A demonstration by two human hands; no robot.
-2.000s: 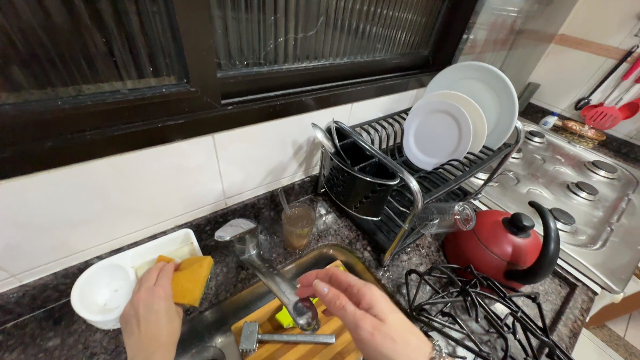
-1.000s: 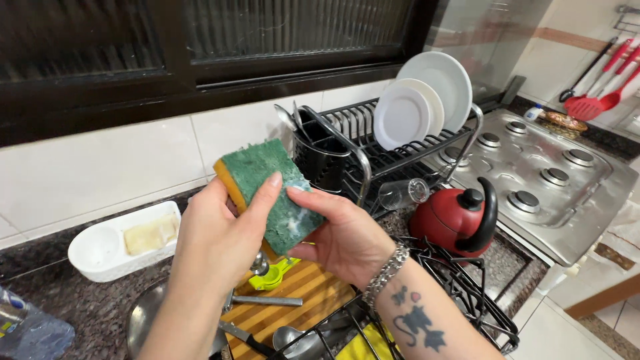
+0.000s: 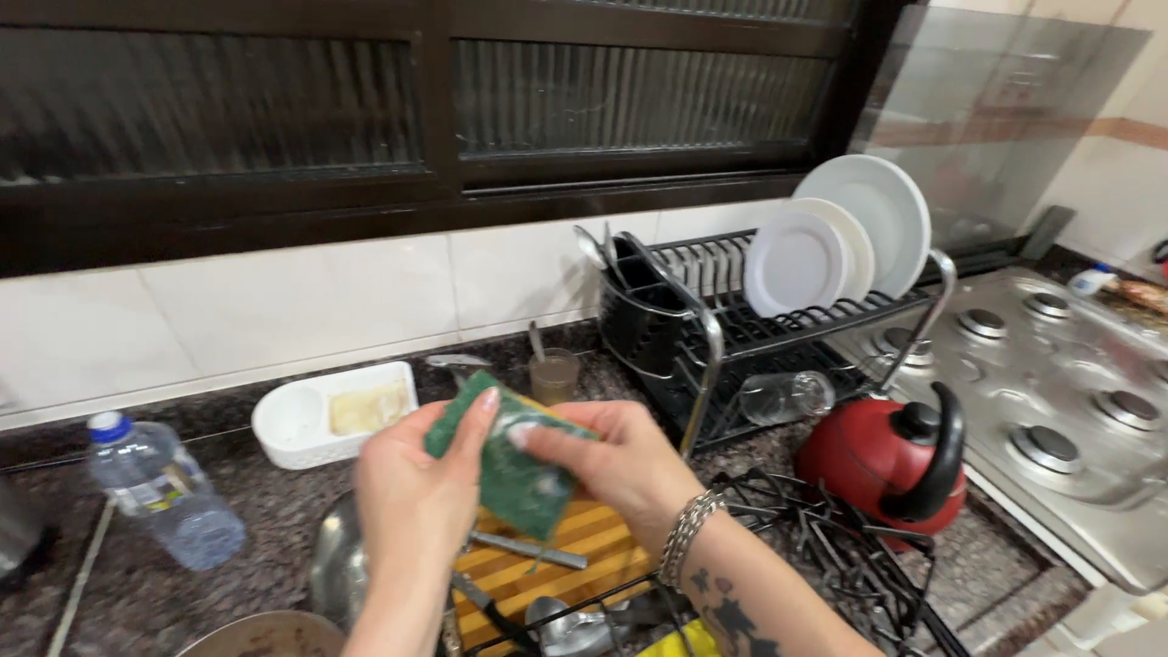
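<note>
A sponge with a green scouring side (image 3: 529,484) and a yellow side is held between both hands over the sink area, with white foam on the green face. My left hand (image 3: 424,484) grips its left end, thumb on top. My right hand (image 3: 616,456) holds the right end, its thumb on the foam. Below lie a striped wooden board (image 3: 602,538), a metal-handled tool (image 3: 529,549) and a spoon (image 3: 557,620). Behind the hands are the faucet (image 3: 458,360), mostly hidden, and a glass of cloudy liquid (image 3: 554,374). A white soap dish (image 3: 283,429) stands to the left.
A plastic bottle (image 3: 169,493) stands left, near a pan (image 3: 265,639). Right are the black dish rack (image 3: 730,342) with plates (image 3: 798,265), a red kettle (image 3: 867,461), black stove grates (image 3: 821,520) and the gas stove (image 3: 1004,383). A drinking glass (image 3: 785,398) lies in the rack.
Two seconds ago my left hand held the sponge by the soap dish and my right hand was near the faucet. Both hands have since come together on the sponge, which is now tilted differently.
</note>
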